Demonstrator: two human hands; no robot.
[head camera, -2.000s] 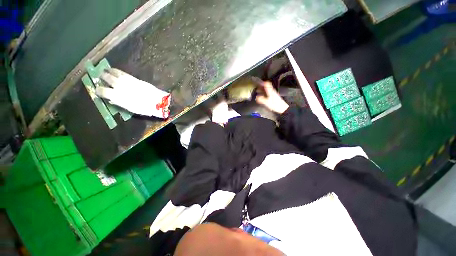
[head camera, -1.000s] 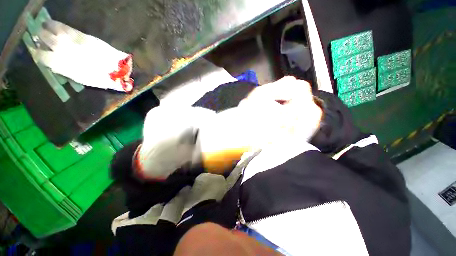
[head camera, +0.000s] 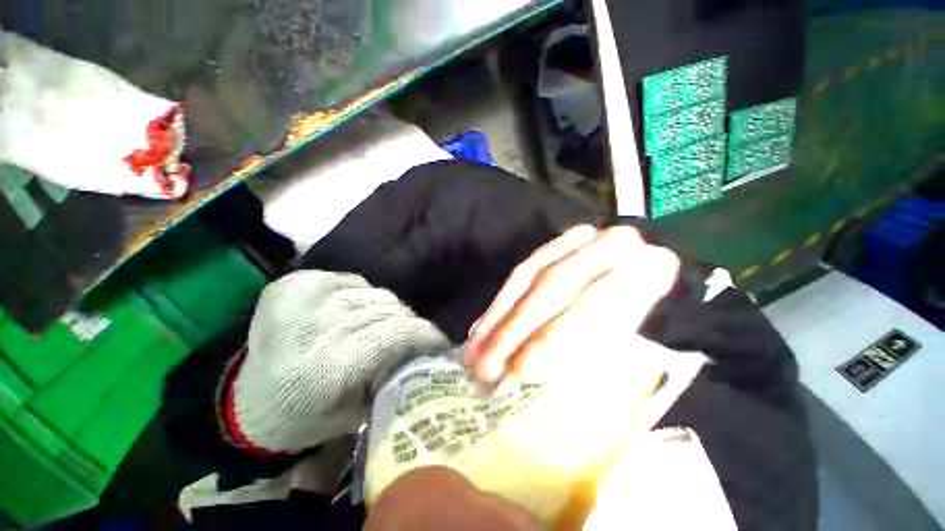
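Observation:
My left hand (head camera: 326, 358), in a white knitted glove with a red cuff, grips the upper left edge of a pale yellowish packet (head camera: 446, 420) with printed text, held close to my body. My bare right hand (head camera: 585, 306) lies over the packet's upper right part with bent fingers. Strong glare washes out that hand and the packet's right side, so its contents are unclear. An empty white glove (head camera: 88, 119) with a red cuff lies on the dark bench.
The worn bench edge (head camera: 280, 140) runs diagonally at upper left. A green bin (head camera: 124, 353) stands below it. Small green boards (head camera: 684, 140) lie on a black surface at upper right. A white surface with a dark label (head camera: 829, 322) is at right.
The hands have come from beneath the bench edge to close before my body, and the printed packet now shows clearly. The view has shifted, moving the bench and empty glove left and up.

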